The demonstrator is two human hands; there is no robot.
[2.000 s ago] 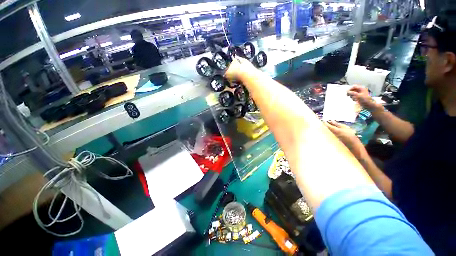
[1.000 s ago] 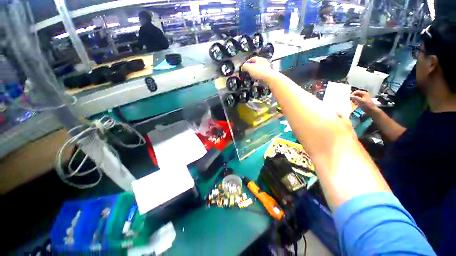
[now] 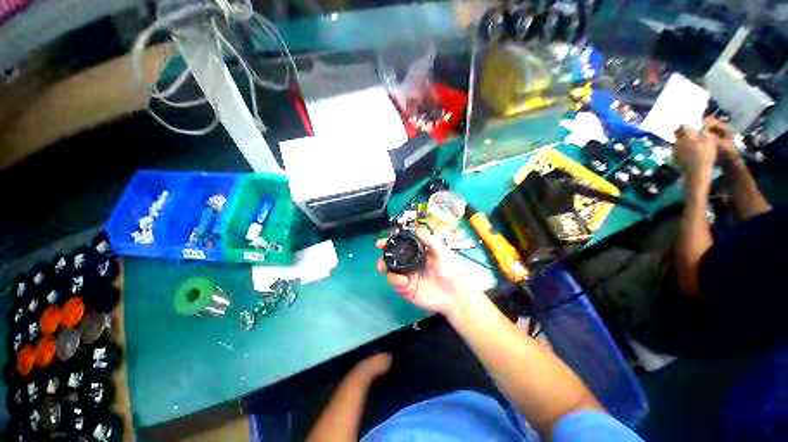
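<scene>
My right hand (image 3: 436,280) holds a round black housing (image 3: 403,252) above the green bench, its dark open face turned up towards me. My left hand (image 3: 373,366) is low at the bench's front edge, small and blurred; its fingers cannot be made out. A clear round jar (image 3: 445,210) with small loose parts beside it stands just behind my right hand. An orange screwdriver-like tool (image 3: 496,244) lies to the right of the hand.
Blue and green bins (image 3: 186,250), a green-ended reel (image 3: 197,296) and silvery pieces lie left. A white-topped box (image 3: 337,177) and clear divider (image 3: 518,142) stand behind. A yellow tray (image 3: 553,164) is right, near another person's hands. A unit tray is far left (image 3: 60,345).
My right hand has come down from the stacked units on the shelf edge to above the bench, now holding a black housing. My left hand has come into view. The view has tilted down.
</scene>
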